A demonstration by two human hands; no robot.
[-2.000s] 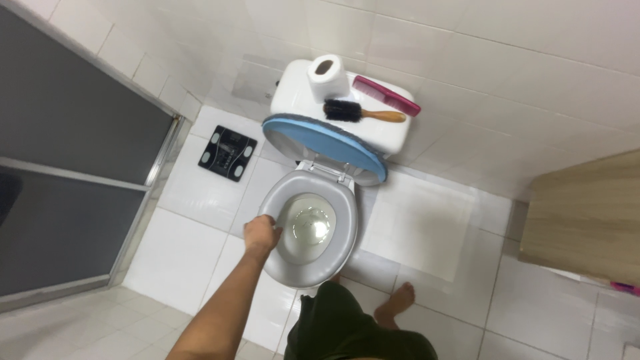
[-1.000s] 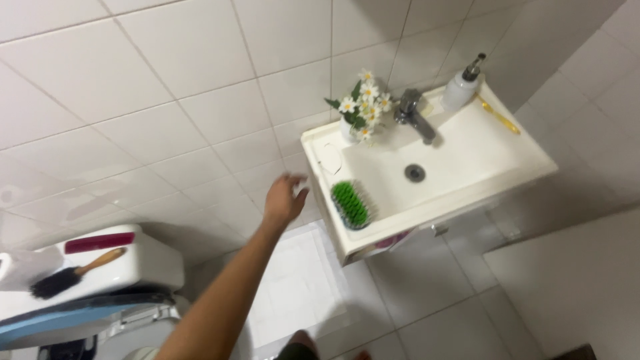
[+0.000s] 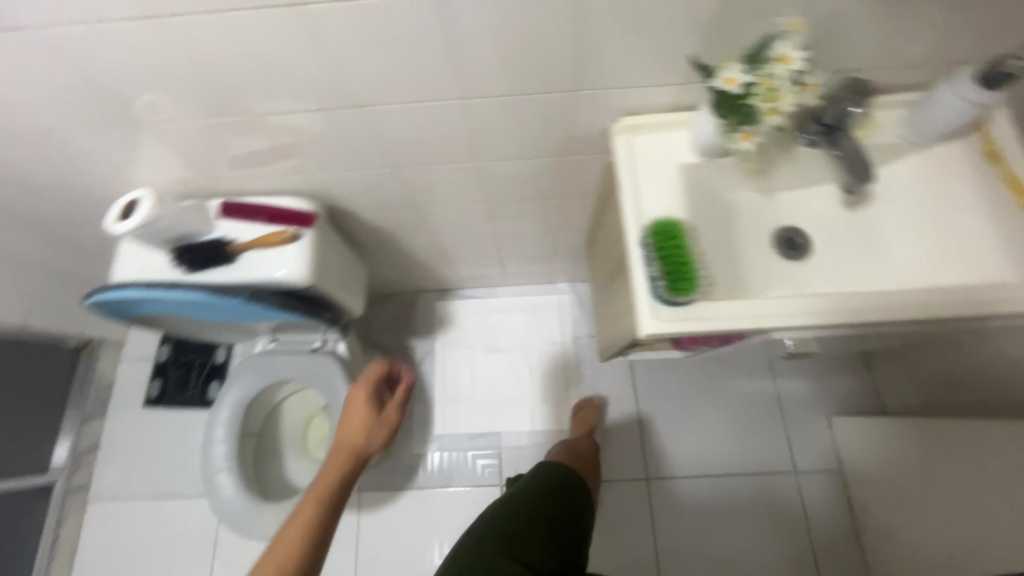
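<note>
My left hand (image 3: 374, 410) is over the right side of the grey toilet seat (image 3: 228, 456), its fingers curled and blurred; whether anything small is between them I cannot tell. The toilet lid (image 3: 184, 306), with a light blue inner face, stands raised. On the tank top (image 3: 280, 268) lie a black-bristled brush with a wooden handle (image 3: 232, 248), a dark pink comb (image 3: 268, 214) and a toilet paper roll (image 3: 132, 212). A green-bristled scrub brush (image 3: 674, 260) rests bristles up on the left rim of the sink (image 3: 748, 272). My right hand is out of view.
White flowers in a vase (image 3: 708, 132), a faucet (image 3: 840, 136), a soap dispenser (image 3: 952, 104) and a yellow toothbrush (image 3: 1004, 164) stand or lie around the basin. A black scale (image 3: 188, 372) is left of the toilet. A white mat (image 3: 504, 364) lies between toilet and sink.
The view has swung to the sink and partly back. My left hand was at the seat's left rim, then beside the sink, and is now over the seat's right side.
</note>
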